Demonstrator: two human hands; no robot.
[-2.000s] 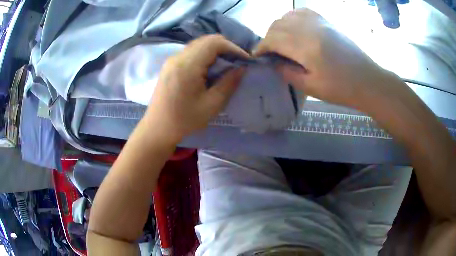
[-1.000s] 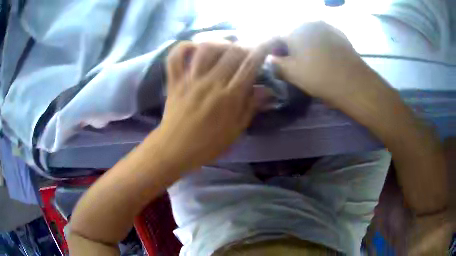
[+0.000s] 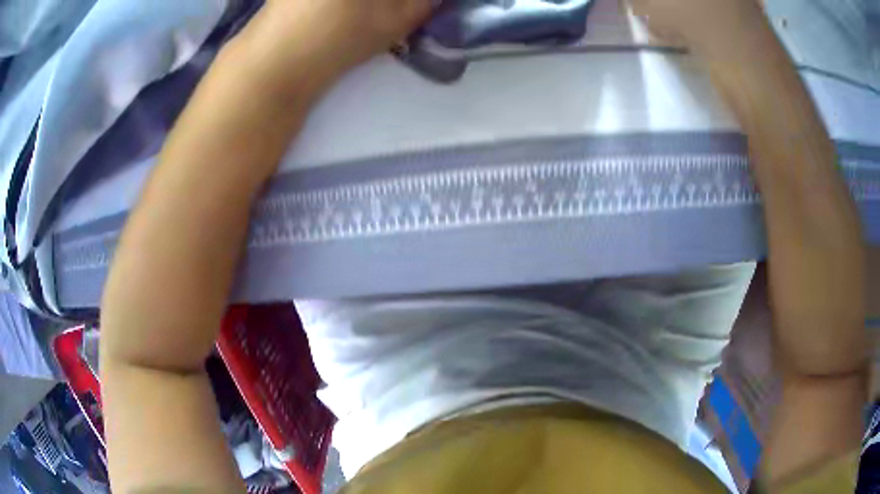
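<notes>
The grey garment (image 3: 511,21) lies on the white machine bed (image 3: 482,106) at the top of the view, cut off by the top edge. Its pale inner side with dark strips (image 3: 116,58) spreads over the left of the table. My left hand (image 3: 357,21) is at the garment's left side, its fingers mostly out of the picture. My right hand (image 3: 690,14) is to the right of the garment, also cut off by the top edge. What the fingertips do is hidden. No needle or presser foot shows.
The grey table edge carries a ruler (image 3: 502,193) with white markings. A red plastic basket (image 3: 280,386) holding cloth is below the table at the left. My lap, in pale cloth, is under the edge. A blue strip (image 3: 735,425) shows at the lower right.
Both hands have moved forward and apart, to the top edge of the view. The garment part that was bunched between them near the ruler has moved forward with them, uncovering the ruler.
</notes>
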